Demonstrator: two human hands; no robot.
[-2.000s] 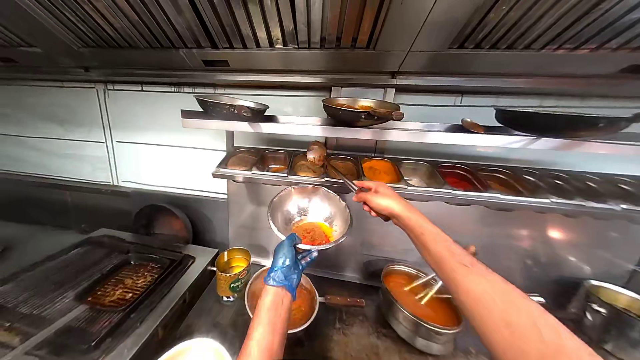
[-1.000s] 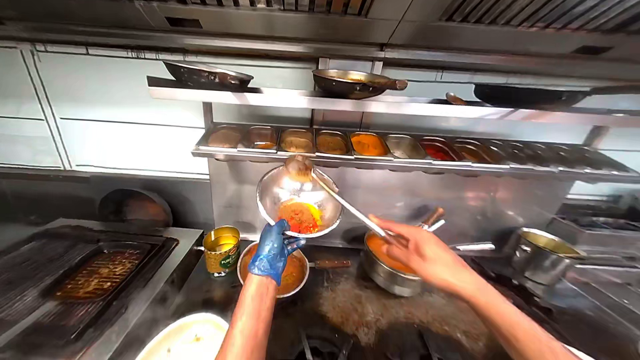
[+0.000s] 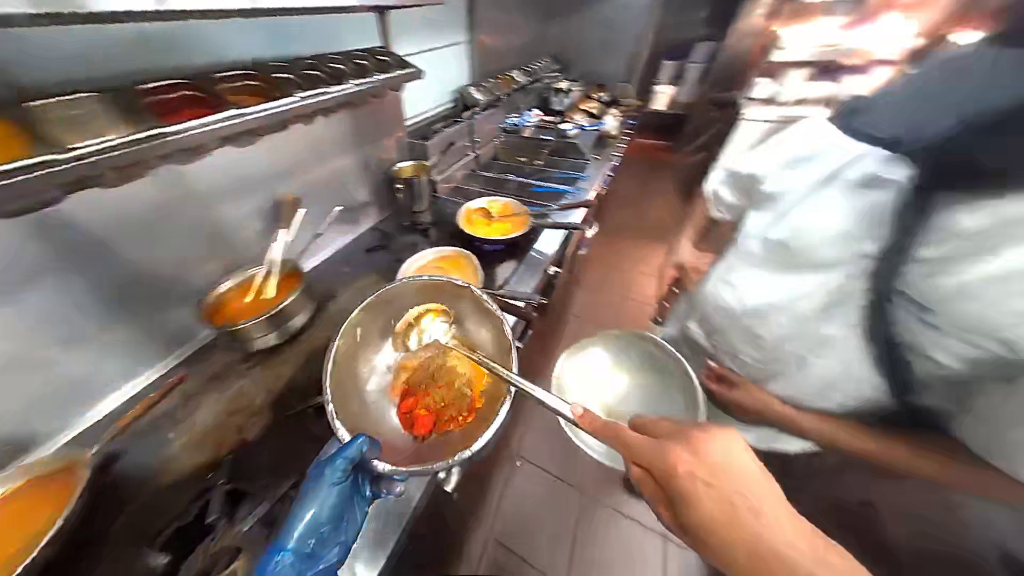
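Observation:
My left hand (image 3: 332, 500), in a blue glove, grips the near rim of a steel mixing bowl (image 3: 360, 376) held over the cooktop's edge. Brown and orange powder or paste with a bright red patch (image 3: 436, 392) lies in the bowl. My bare right hand (image 3: 680, 456) holds the long handle of a metal ladle (image 3: 424, 326), whose head is inside the bowl above the spices. Just right of it, partly behind my right hand, is a second, wide metal bowl (image 3: 624, 376) beside a co-worker; it looks empty.
A co-worker in a white garment (image 3: 808, 280) stands close at right. On the cooktop are a pot of orange sauce with utensils (image 3: 264, 316), a pan of orange sauce (image 3: 36, 512), a white bowl (image 3: 440, 260) and a pan of yellow food (image 3: 494, 220). A shelf of spice containers (image 3: 184, 100) runs upper left.
The view has swung far to the right, bringing in the co-worker and the second bowl. My left hand still holds the mixing bowl, and the ladle remains in my right hand.

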